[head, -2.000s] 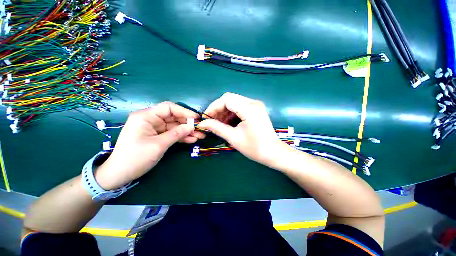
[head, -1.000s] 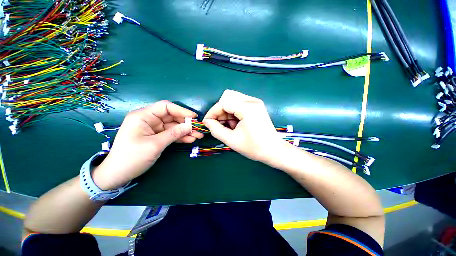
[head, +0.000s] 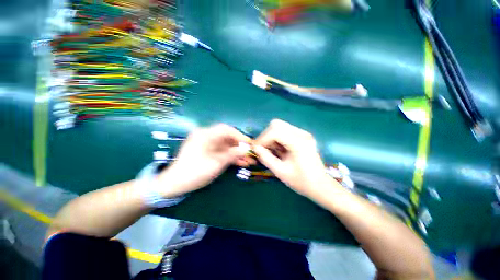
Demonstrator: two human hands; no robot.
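Observation:
The frame is blurred. A white connector housing (head: 244, 147) is pinched in the fingertips of my left hand (head: 205, 156). Short coloured wires run from it to my right hand (head: 290, 156), whose thumb and fingers close on them. The wire ends are hidden by my fingers. Finished-looking pieces with coloured wires and a white connector (head: 243, 174) lie below my hands, partly under my right hand, with grey cables (head: 378, 186) running right.
A heap of coloured leads (head: 120, 71) lies left. A harness (head: 323, 98) with a yellow-green tag (head: 415, 108) lies above my hands. Dark sheathed cables (head: 452, 65) lie at upper right by the yellow line. A small coloured lead bundle (head: 301, 11) is at the top edge.
The view has shifted and tilted, so the bench things appear further right and lower. The small coloured bundle has come into view at the top. Both hands stay together at the connector.

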